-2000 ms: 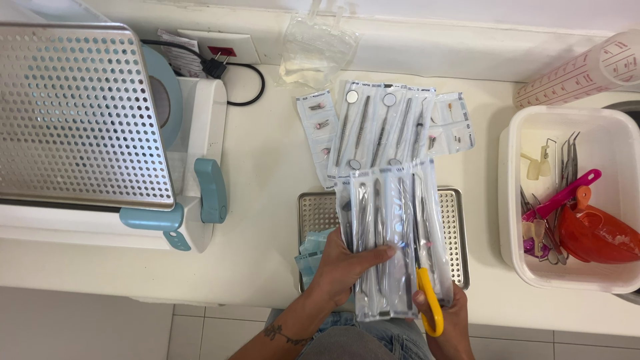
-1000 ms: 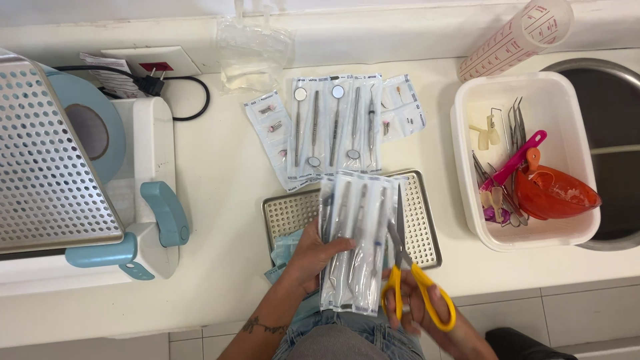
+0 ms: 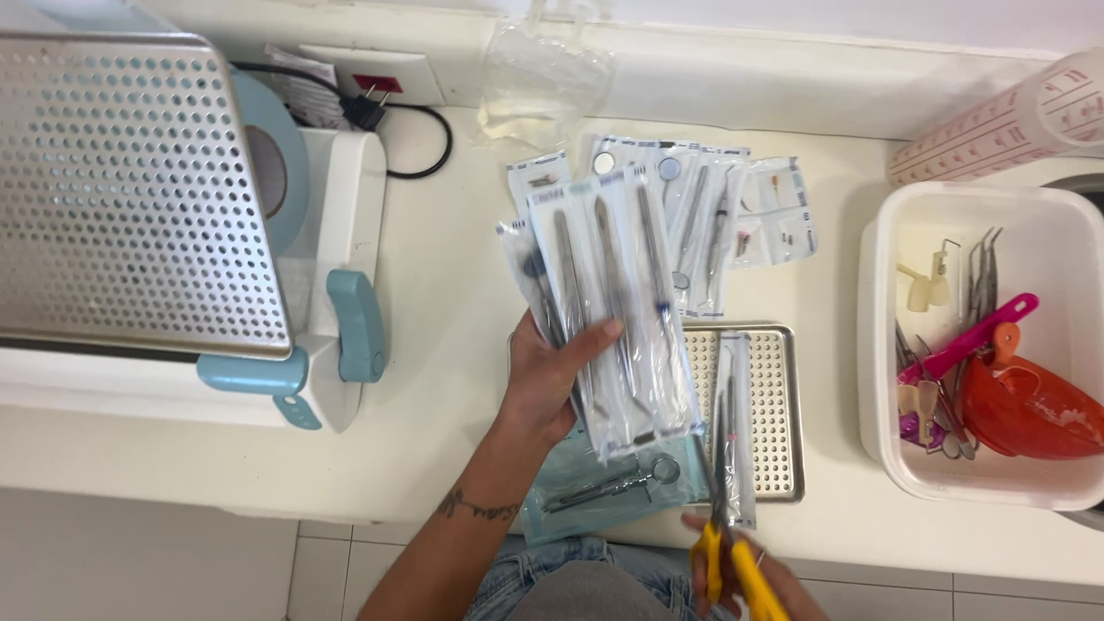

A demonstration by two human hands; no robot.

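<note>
My left hand (image 3: 552, 379) grips several joined clear pouches (image 3: 612, 310) of metal dental instruments, thumb across the front. At the lower right, my right hand (image 3: 733, 569) holds yellow-handled scissors (image 3: 714, 535), blades pointing up beside the pouches. One narrow pouch with an instrument (image 3: 733, 431) lies on a perforated metal tray (image 3: 772, 414), next to the blades. Below the held pouches is a blue-green pouch with a dental syringe (image 3: 617, 487), partly over the tray. Behind lie pouches with dental mirrors (image 3: 668, 168) and smaller pouches with small parts (image 3: 772, 211).
A white plastic tub (image 3: 880, 345) with instruments and a red mixing bowl (image 3: 1026, 405) stands at the right, before a graduated plastic cylinder (image 3: 992, 121). At the left is a white machine with teal handles (image 3: 355, 328), a perforated metal tray (image 3: 129, 198) on it. A plastic bag (image 3: 543, 86) lies at the wall.
A narrow pouch now lies separate on the tray at the right. My left hand has lifted and tilted the joined pouches, and the syringe pouch shows more. The scissors have turned in my right hand.
</note>
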